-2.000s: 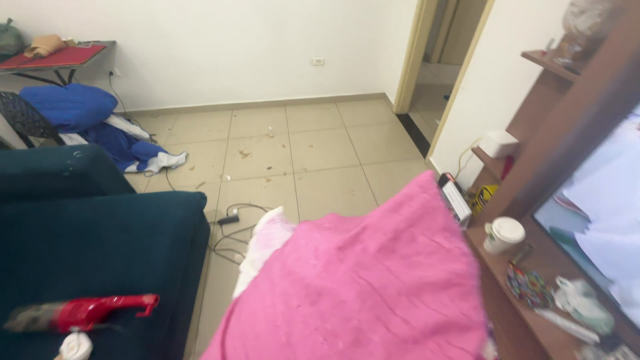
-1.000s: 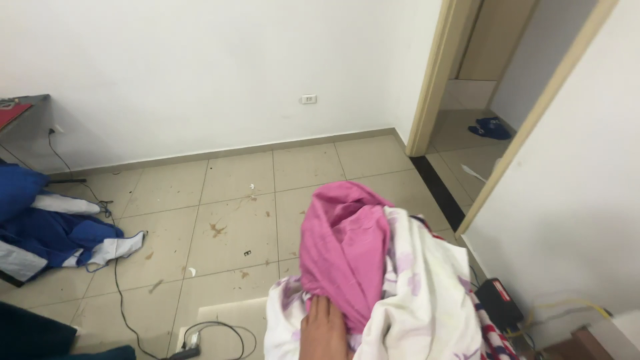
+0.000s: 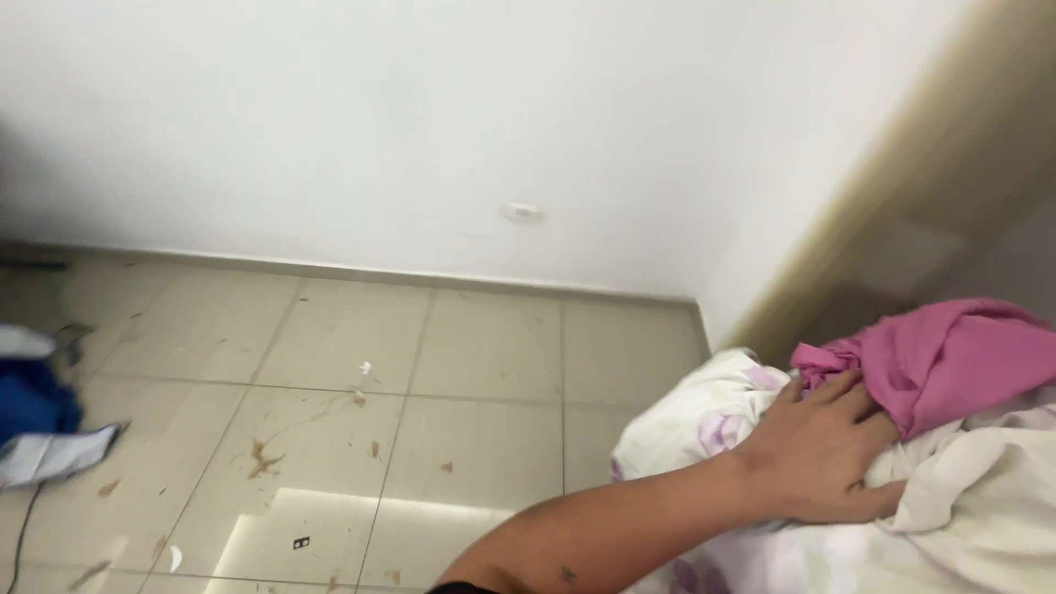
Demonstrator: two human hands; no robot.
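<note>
My left hand [image 3: 825,454] reaches in from the bottom and lies palm down on a bundle of cloth at the lower right. Its fingers press into the folds, and the thumb tip is tucked under a cream fold. The bundle holds a white cloth with purple flower print [image 3: 685,429], a crumpled pink cloth [image 3: 965,355] beside the fingertips, and a cream cloth [image 3: 982,495] to the right of the thumb. My right hand is not in view.
The tiled floor [image 3: 478,346] has brown stains and small scraps on it. Blue and white fabric [image 3: 41,412] and a dark cable [image 3: 25,528] lie at the left edge. A white wall with an outlet [image 3: 523,213] stands ahead; a blurred door frame [image 3: 850,198] is at the right.
The pink cloth, spread wide two seconds ago, is now bunched on the bundle. The bundle and my left hand have shifted to the right in view. The view has moved closer to the wall.
</note>
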